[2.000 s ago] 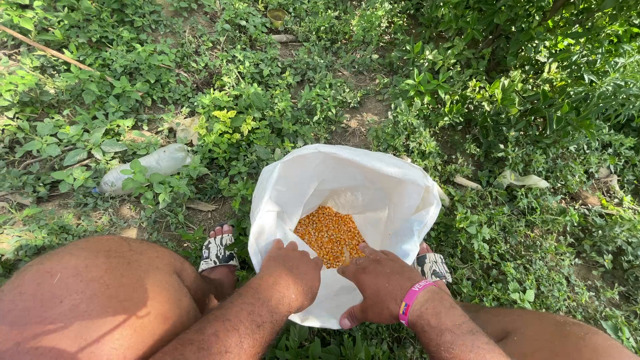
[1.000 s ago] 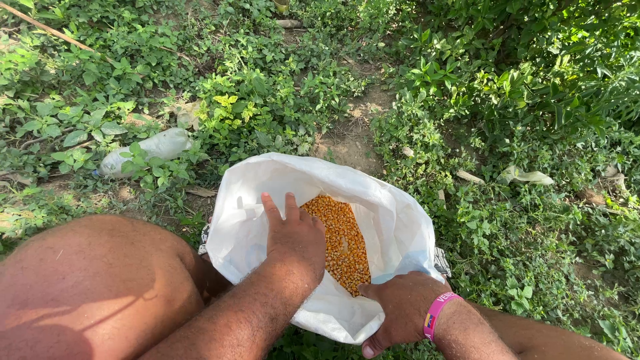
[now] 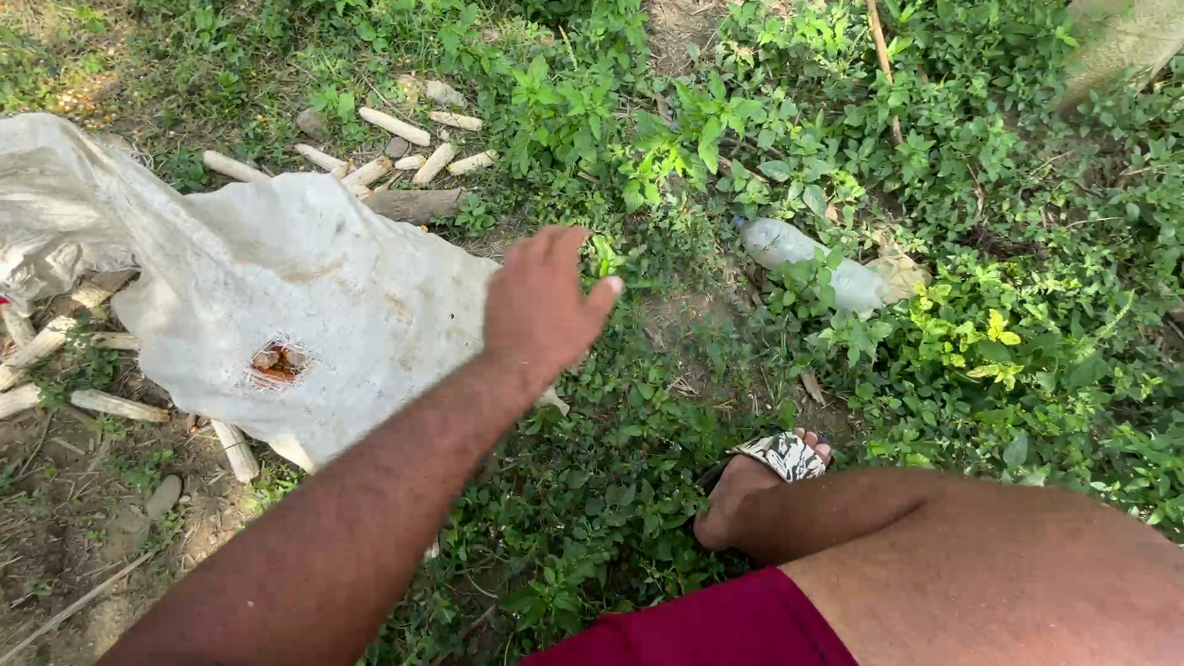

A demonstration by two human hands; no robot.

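Note:
My left hand (image 3: pixel 546 301) reaches out at the centre of the view, its fingers apart and nothing seen in it. Beneath and left of it, a worn white woven sack (image 3: pixel 324 268) lies spread on the ground; whether the hand touches its right edge I cannot tell. Through a frayed hole in the sack something orange-brown (image 3: pixel 279 361) shows. My right hand is out of the frame, and so is the white bag of corn kernels.
Bare corn cobs (image 3: pixel 395 127) lie around the sack, above it and at its lower left. A plastic bottle (image 3: pixel 819 264) rests among weeds on the right. A thin stick (image 3: pixel 883 69) lies at the top. My foot in a patterned sandal (image 3: pixel 786 455) is at lower right.
The view has swung far to the left. My left hand has left the white bag of corn kernels, where it was a second ago. The bag and my right hand have gone out of view.

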